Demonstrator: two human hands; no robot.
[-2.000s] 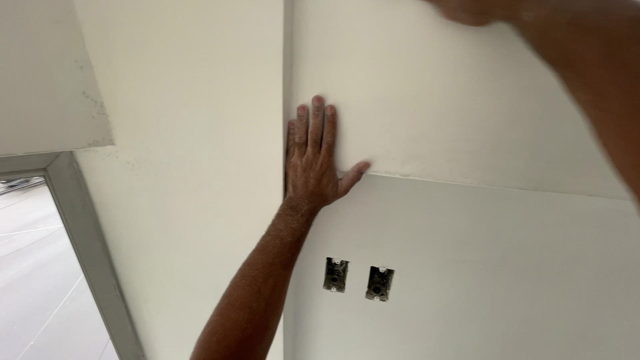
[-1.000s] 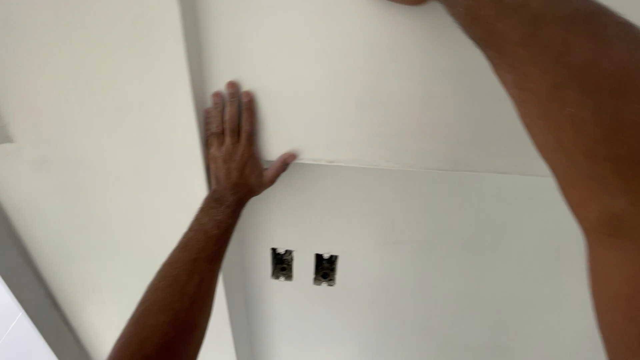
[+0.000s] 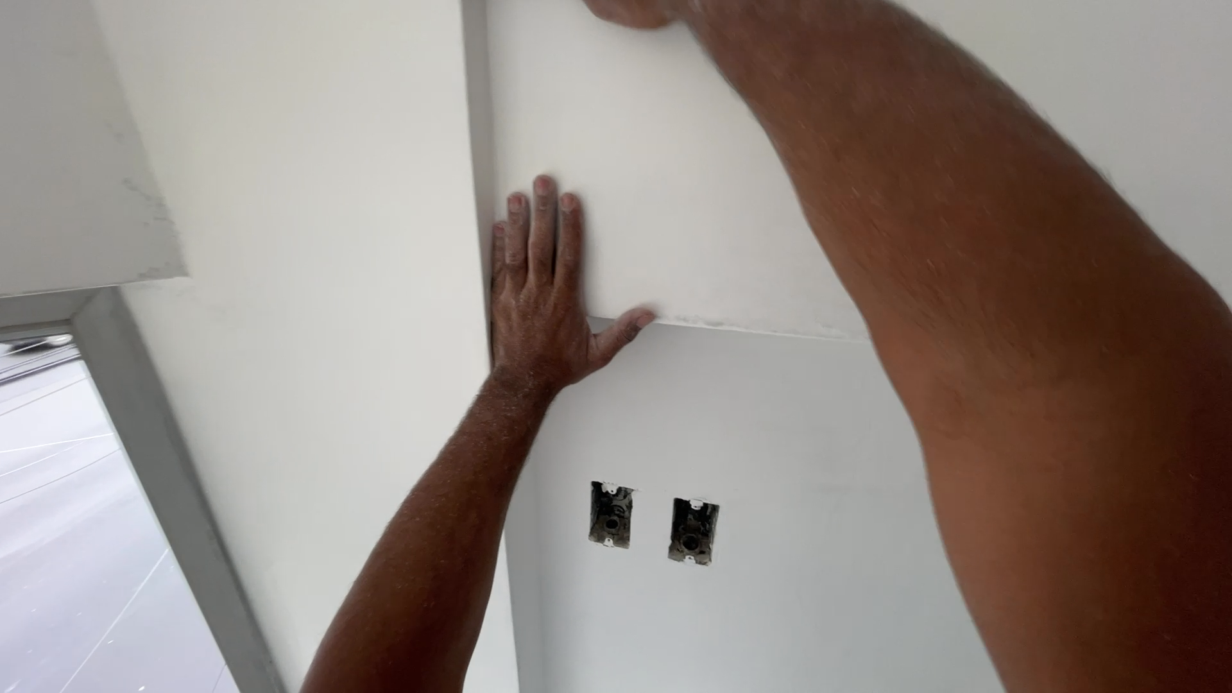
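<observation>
My left hand [image 3: 541,289] lies flat on a white panel [image 3: 693,173], fingers pointing up and a little apart, thumb out across the panel's lower edge. Its outer side is against the corner beside a projecting wall strip [image 3: 474,144]. Dust coats the fingers. My right hand [image 3: 635,8] is at the top edge of the view, mostly cut off; its fingers and whatever it may hold are hidden. The right forearm crosses in front of the panel. Under the panel runs a smooth pale wall [image 3: 770,433].
Two open electrical boxes [image 3: 611,515] are recessed side by side in the wall below my left hand. At the left stand a white wall face [image 3: 318,241] and a grey frame [image 3: 164,462] around an opening, with a pale lined surface [image 3: 77,539] beyond.
My left hand stays flat at the same corner of the panel. The right forearm covers more of the panel than two seconds ago. The view has swung away and back.
</observation>
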